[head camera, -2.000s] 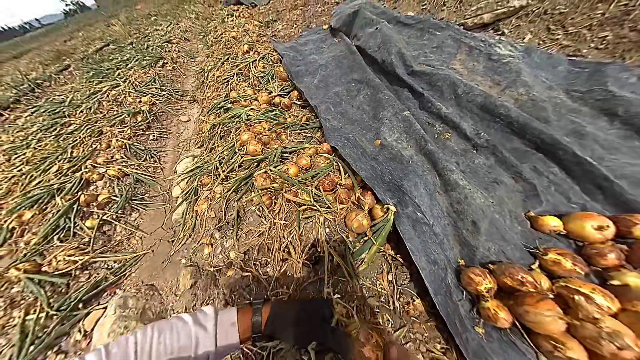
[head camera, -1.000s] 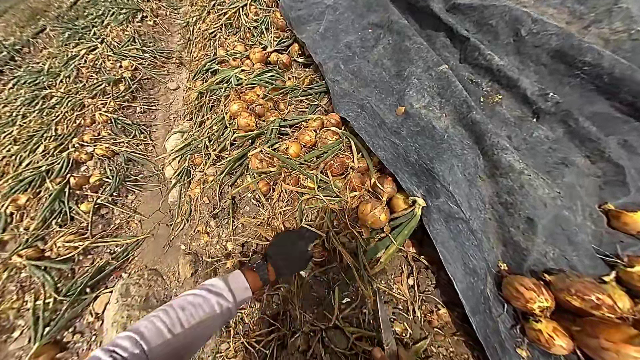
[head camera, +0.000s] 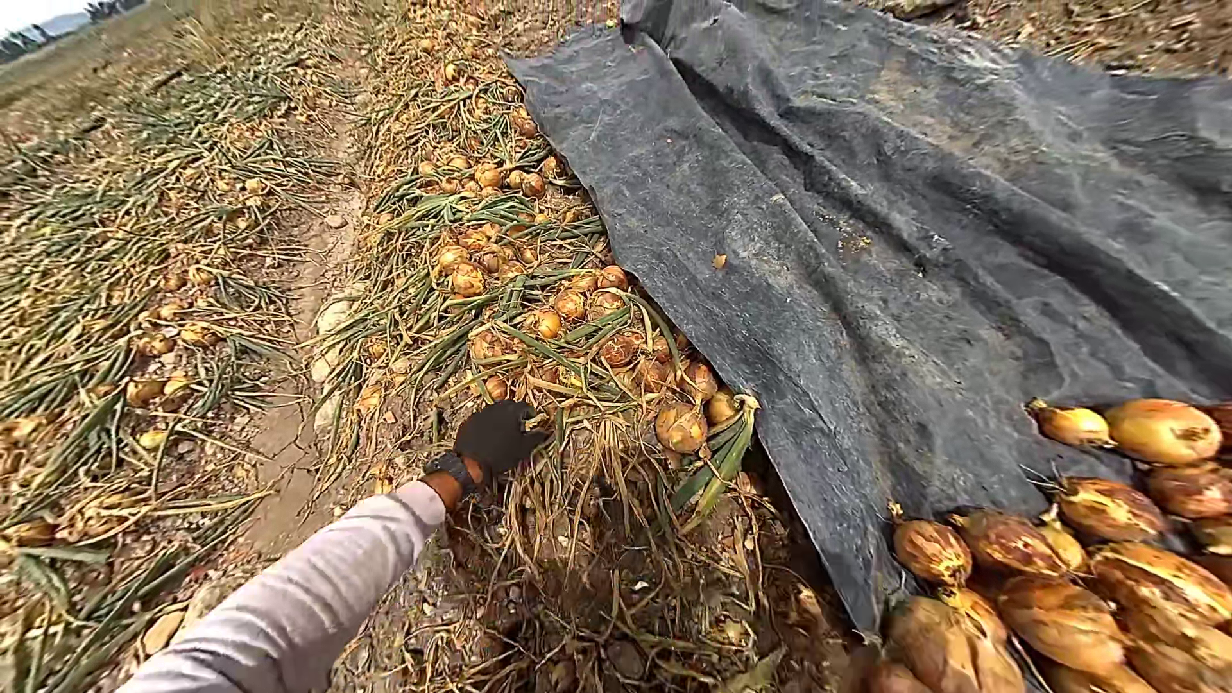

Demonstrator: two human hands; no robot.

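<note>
My left hand (head camera: 498, 438), in a black glove with a watch strap at the wrist, reaches over the row of pulled onions. Its fingertips touch dry onion tops; whether they grip any is unclear. Just beyond the hand lie yellow onions (head camera: 496, 388) among green and brown leaves. To its right, a larger onion (head camera: 680, 427) sits beside green leaves (head camera: 724, 460), close to the edge of a dark cloth sheet (head camera: 828, 414). Trimmed onions (head camera: 1064, 621) are heaped on the sheet at lower right. My right hand is out of view.
Another row of onions with their tops (head camera: 144, 390) lies at left, past a strip of bare soil (head camera: 289, 433) with stones (head camera: 332, 313). Dry stems and roots (head camera: 597, 568) cover the near ground. The sheet has raised folds running away to the right.
My left hand has moved forward from the near ground to the onion tops. A blade, seen at the bottom edge one second ago, is out of view now.
</note>
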